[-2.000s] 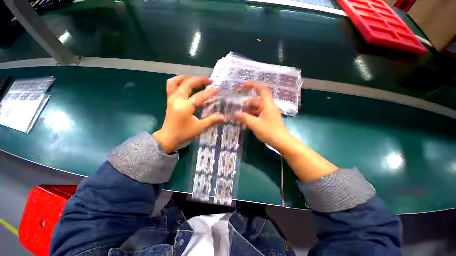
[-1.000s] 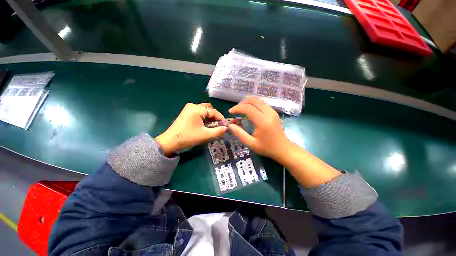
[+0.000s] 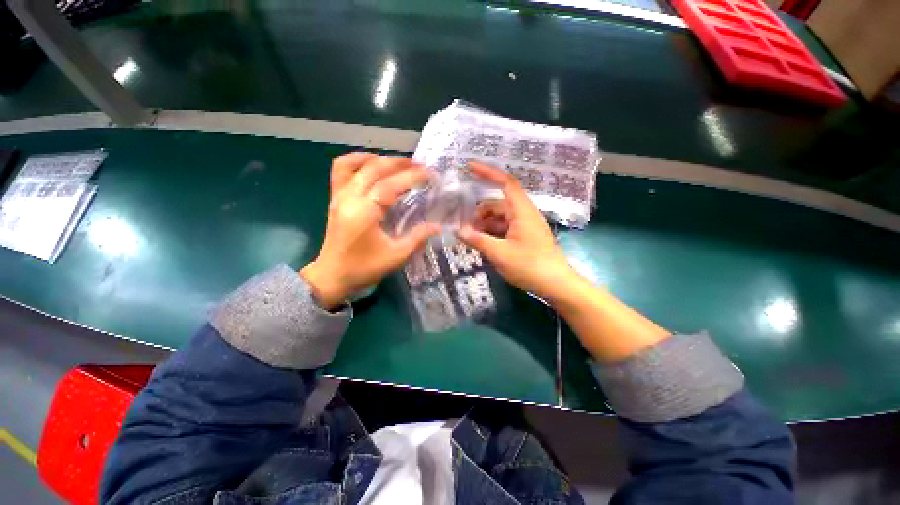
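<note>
A part sheet (image 3: 451, 286) with silver-white patterned pieces in two columns hangs from between my hands, its lower end toward me. Its upper part is clear, shiny film, bent and blurred between my fingers. My left hand (image 3: 370, 222) holds the film's left side with thumb and fingertips. My right hand (image 3: 518, 237) holds the right side, thumb near the left thumb. Fingers hide part of the sheet. Just beyond the hands lies a thick stack of part sheets (image 3: 533, 148), whitish with grey pattern rows, partly covered by my fingers.
A smaller whitish stack (image 3: 44, 207) lies at far left. A red compartment tray (image 3: 760, 49) and a brown cardboard box (image 3: 863, 39) are at upper right. A pale metal strip (image 3: 266, 127) crosses the green bench. A red stool (image 3: 84, 424) stands at lower left.
Since one second ago my hands have moved up and their fingers have spread around the bent film. The sheet's lower end has risen from near the bench's front edge.
</note>
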